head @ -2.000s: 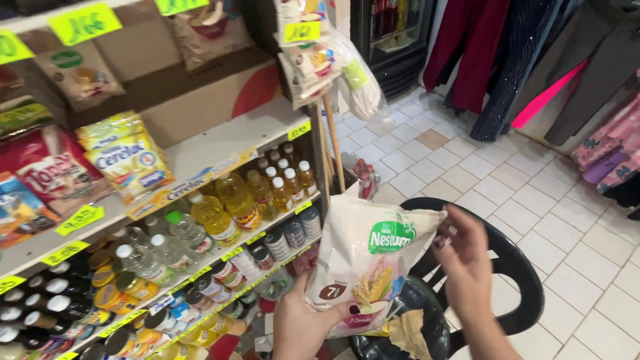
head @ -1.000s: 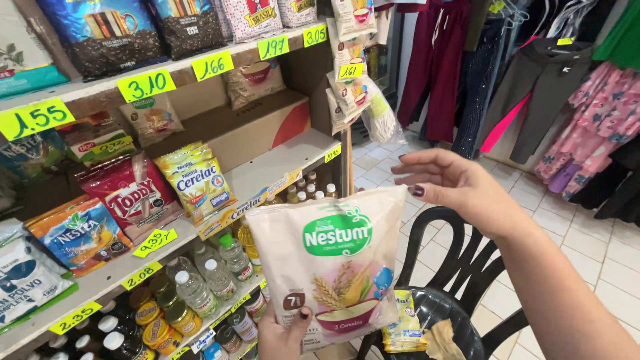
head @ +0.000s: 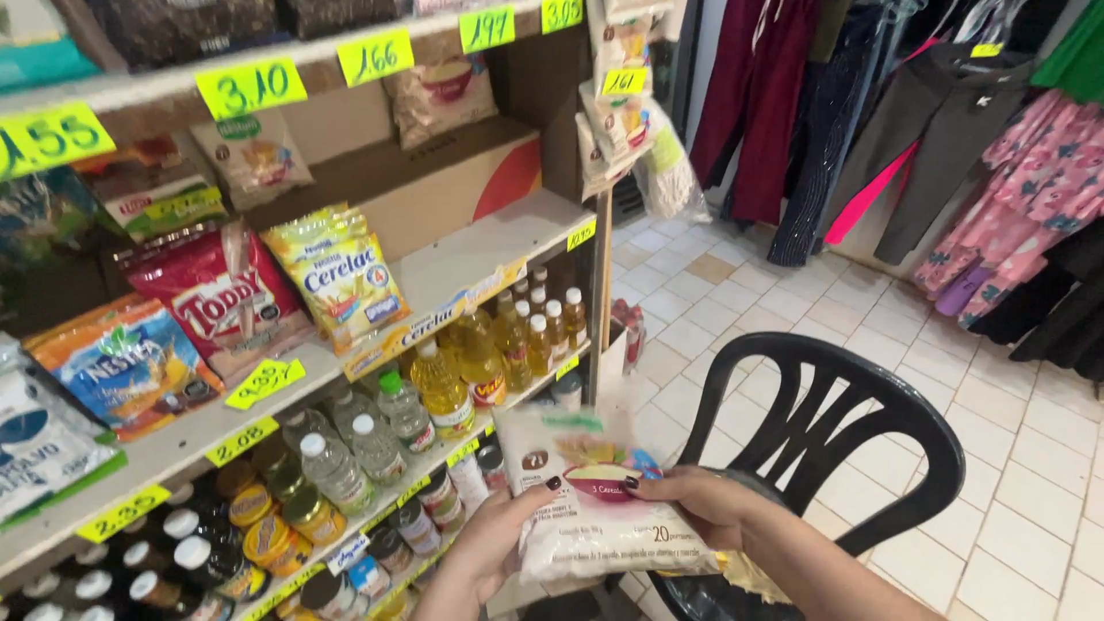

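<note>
A Nestum cereal bag [head: 595, 509] is held low in front of me, its top leaning away. My left hand [head: 496, 539] grips its left side, thumb on the front. My right hand [head: 703, 509] pinches its right side, thumb near the printed bowl. The fingers behind the bag are hidden. Left of it, a yellow Cerelac bag [head: 338, 280] leans beside a red Toddy bag [head: 220, 297] and a Nestea bag [head: 125, 362] on the shelf. Under the bag, partly covered, a yellow packet and brown paper [head: 755, 578] lie on the black plastic chair [head: 828, 345].
The shelf edge [head: 517, 259] carries price tags. Below it stand oil bottles [head: 440, 388], clear bottles [head: 336, 474] and jars [head: 276, 543]. A cardboard box [head: 466, 185] sits at the shelf's back. Small bags [head: 617, 121] hang from the shelf's end post. Clothes [head: 897, 147] hang beyond the tiled floor [head: 992, 414].
My right hand, raised apart from the bag one second ago, now holds its right side. The bag has come lower and its top tips away from me.
</note>
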